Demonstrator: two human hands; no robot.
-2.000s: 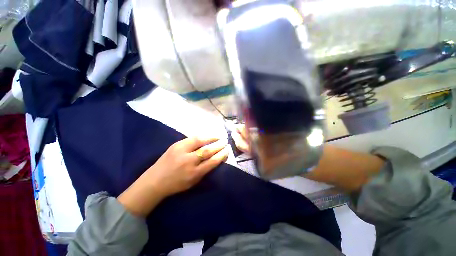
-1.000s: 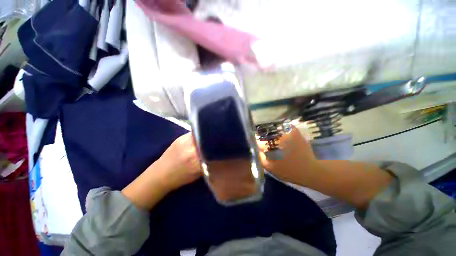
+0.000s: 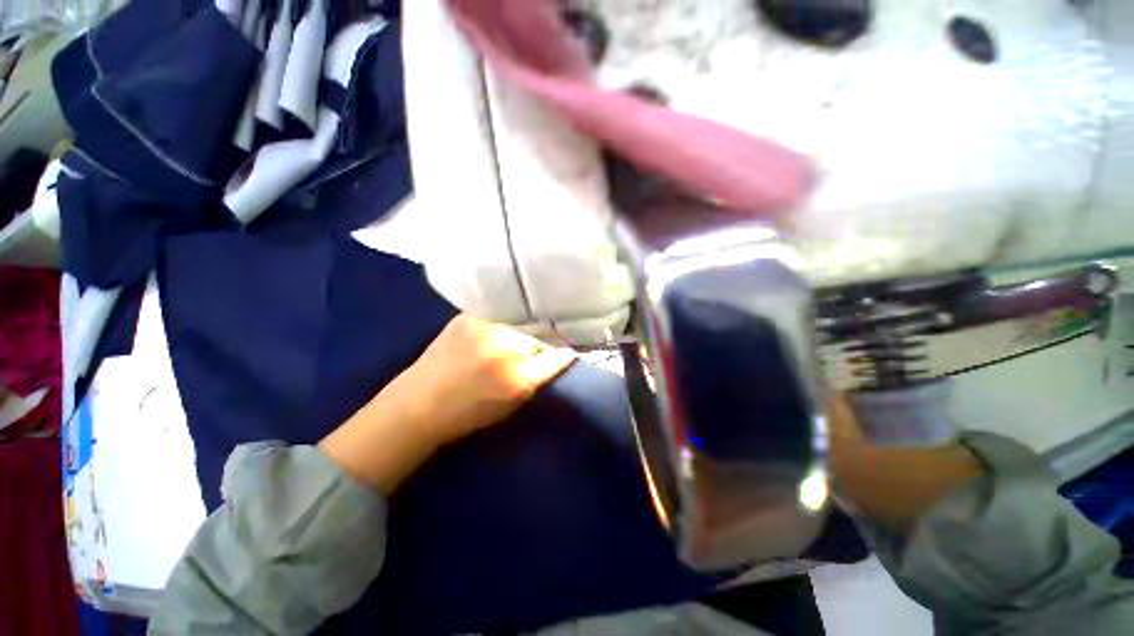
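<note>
A large navy garment panel covers the front of the table and the wearer's lap. My left hand is on the panel left of the needle area, its fingers bent together and gripping the cloth near the edge. The white sewing machine head stands above the fingertips. Its shiny chrome-edged loop hides most of my right hand; only the wrist side shows, so its fingers and grip cannot be seen. The needle and presser foot cannot be made out clearly.
A bundle of navy and pale cut pieces lies at the back left. A pink rag strip hangs on the machine head. The tension spring sits right of the loop. Red cloth is at the far left.
The view has shifted, so the machine head and loop sit differently in it. My left hand has gone from flat on the cloth to bent fingers. My right hand is more hidden behind the loop.
</note>
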